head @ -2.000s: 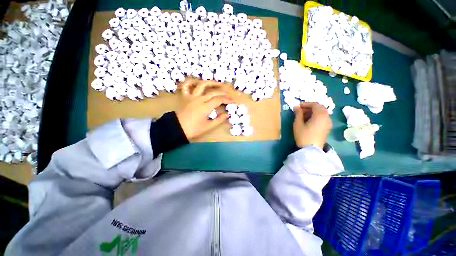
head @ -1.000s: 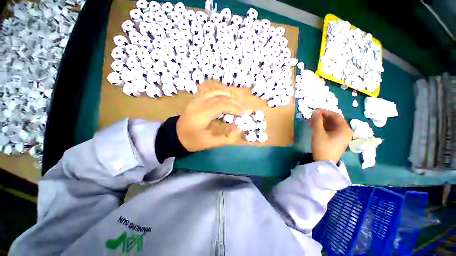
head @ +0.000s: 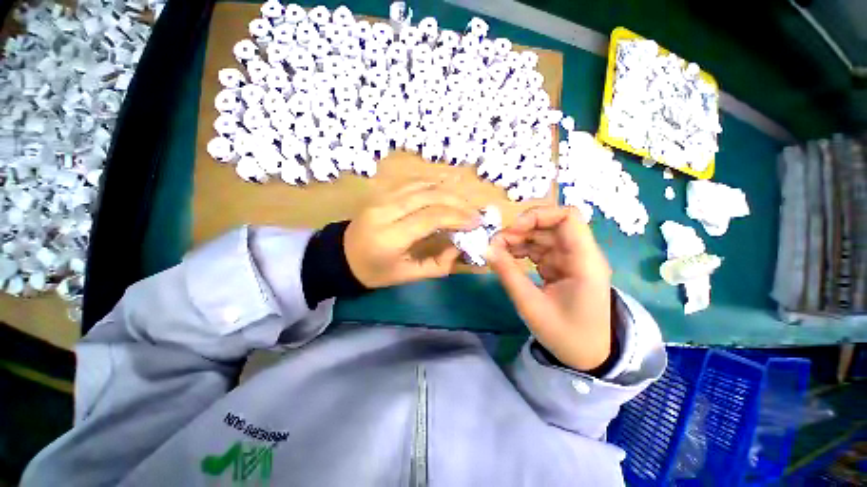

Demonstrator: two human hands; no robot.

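Many white housings (head: 380,90) stand in rows on the brown cardboard sheet (head: 276,207). My left hand (head: 404,233) is over the sheet's front part, its fingers around a small white housing (head: 472,243). My right hand (head: 561,276) meets it there, thumb and fingertips at the housing's right side. Whether a flat piece is between the right fingertips is too small to tell. More white parts show by the left fingertips, partly hidden by the hands. A loose heap of small white pieces (head: 604,185) lies right of the sheet.
A yellow tray (head: 605,100) full of white pieces is at the back right. Crumpled wipes (head: 717,205) lie on the green bench (head: 456,309). A large tray of jumbled white parts (head: 57,143) is at left. Stacked boards (head: 818,228) stand far right; blue baskets (head: 661,404) are below.
My right hand has moved left from the loose heap to meet my left hand. My left hand has shifted slightly, and its housing is now between both hands.
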